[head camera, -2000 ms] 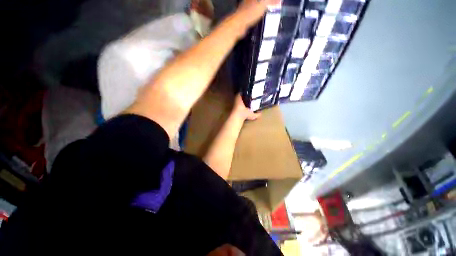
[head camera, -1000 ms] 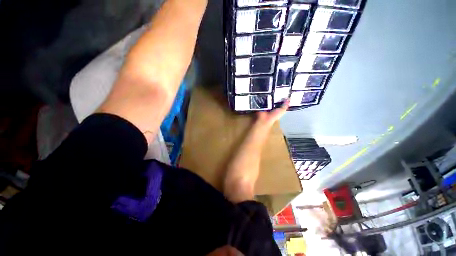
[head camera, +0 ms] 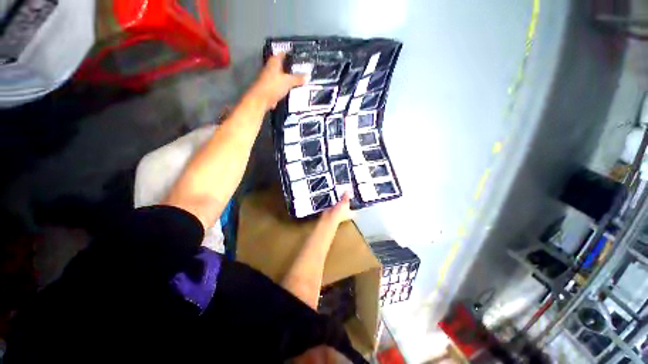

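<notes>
A black blister tray (head camera: pixel 335 128) filled with rows of front covers, dark windows over pale lower parts, is in front of me above the grey floor. The tray bends across its middle. My left hand (head camera: pixel 283 79) grips its far left corner. My right hand (head camera: pixel 342 209) holds its near edge, the fingers at the lowest pockets. An open cardboard carton (head camera: pixel 298 238) stands just below the near edge, with dark contents partly visible inside.
Stacked filled trays (head camera: pixel 398 271) stand on the floor right of the carton. A red stool (head camera: pixel 160 53) and a pale round container (head camera: pixel 50 53) are at the upper left. A pale rounded object (head camera: pixel 170 167) lies beside my left forearm. Racks are at the far right.
The whole tray has come into view, and it now bends. My left hand, out of view a second ago, shows at its far corner. The red stool has come into view.
</notes>
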